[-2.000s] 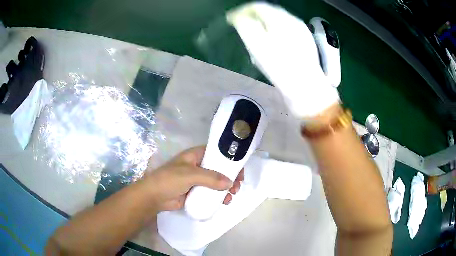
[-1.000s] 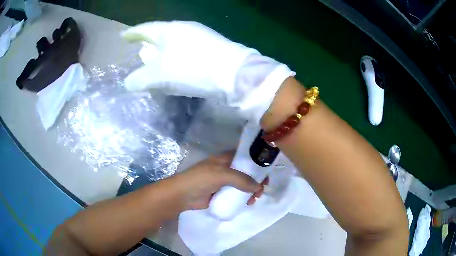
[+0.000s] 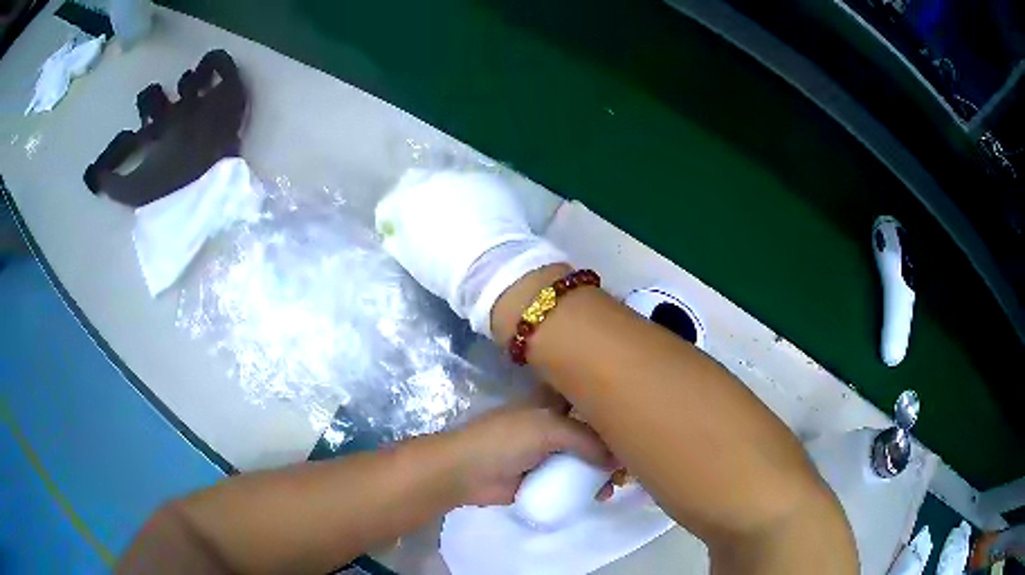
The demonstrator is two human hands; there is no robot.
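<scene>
A white handset (image 3: 559, 491) with a black oval panel lies partly under my right forearm; its rounded end and panel end show on either side. My left hand (image 3: 523, 449), bare, grips its narrow part. My right hand (image 3: 455, 230), in a white glove, is at the upper edge of the shiny clear film pile (image 3: 326, 315). Its fingers are bunched or hidden, so I cannot tell if it holds anything. A flat white piece (image 3: 596, 539) lies under the handset.
A black strapped item (image 3: 186, 135) and white cloth (image 3: 191, 225) are upper left. Another handset (image 3: 894, 292) is on the green belt (image 3: 697, 191). A metal-topped dispenser (image 3: 894, 449) stands at right, with white cloths (image 3: 953, 553) below it. Another white cloth (image 3: 67, 73) is far left.
My gloved right hand has moved from above the belt leftward, then down to the film. My left hand keeps its grip on the handset. The view has shifted.
</scene>
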